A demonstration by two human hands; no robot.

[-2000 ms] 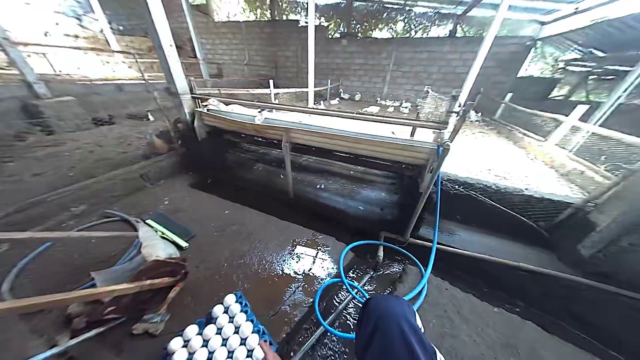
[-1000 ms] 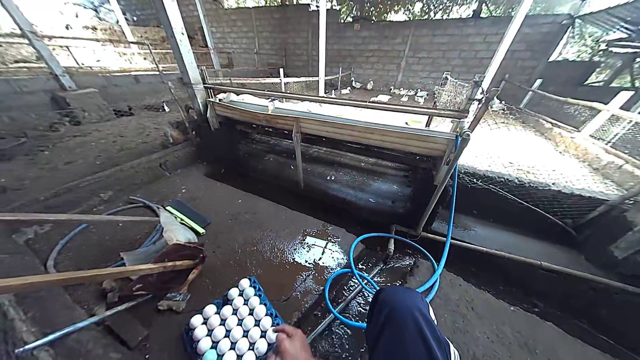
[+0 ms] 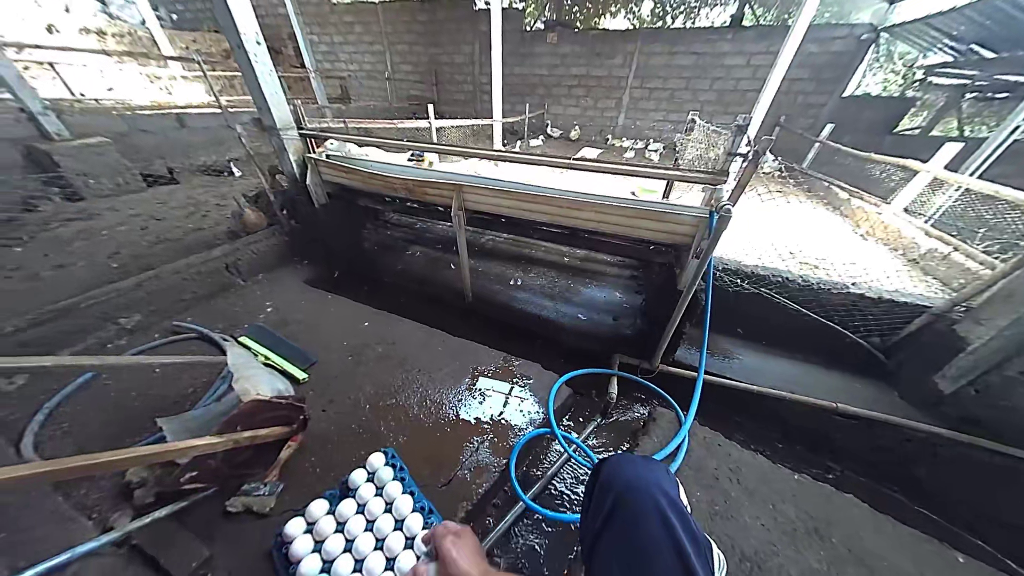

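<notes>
A blue egg tray filled with rows of white eggs is at the bottom, left of centre, partly cut off by the lower edge. My right hand is at the tray's right side, its fingers bent beside the outermost eggs; something pale shows under the fingers, and whether they grip it cannot be made out. My left hand is out of the picture. My knee in dark blue trousers rises to the right of the hand, near a coiled blue hose.
Wet ground with a puddle lies ahead. A metal pipe runs beside the hose. At left are wooden poles, a squeegee-like green and black tool and rags. A long raised trough, wire mesh fencing and ducks stand behind.
The tray and the hand beside it show more fully than two seconds ago, when only fingertips were in view at the tray's edge. A bluish egg seen one second ago is not visible now.
</notes>
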